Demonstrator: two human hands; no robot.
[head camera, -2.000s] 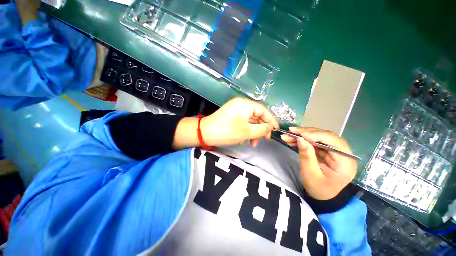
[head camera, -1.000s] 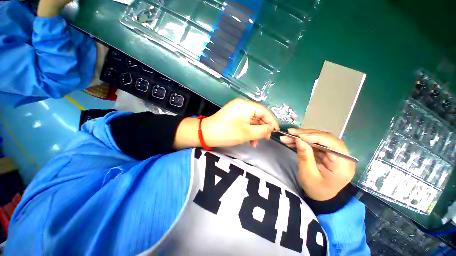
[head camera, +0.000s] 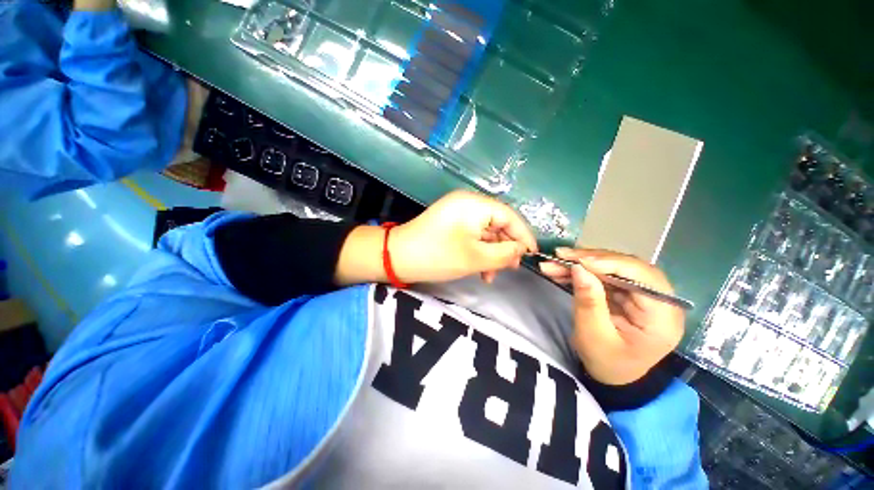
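My left hand (head camera: 458, 239), with a red band at the wrist, pinches a small dark part (head camera: 529, 258) between thumb and fingertips at the bench edge. The part is mostly hidden by the fingers. My right hand (head camera: 623, 311) holds thin metal tweezers (head camera: 632, 285) like a pen. Their tip points left and meets the small part at my left fingertips. A beige-grey rectangular sheet (head camera: 640, 187) with a pale edge lies flat on the green bench just beyond my right hand.
A clear blister tray (head camera: 335, 88) with a blue film strip (head camera: 470, 57) lies ahead. A small clear crumpled pile (head camera: 544, 216) lies beside my hands. Another clear tray (head camera: 781, 321) is at the right. A black tray (head camera: 273, 161) and a person's blue sleeve (head camera: 115, 115) are at the left.
My hands stay almost in place, with slight shifts of the right hand and the tweezers. The other person's arm at the left has moved upward.
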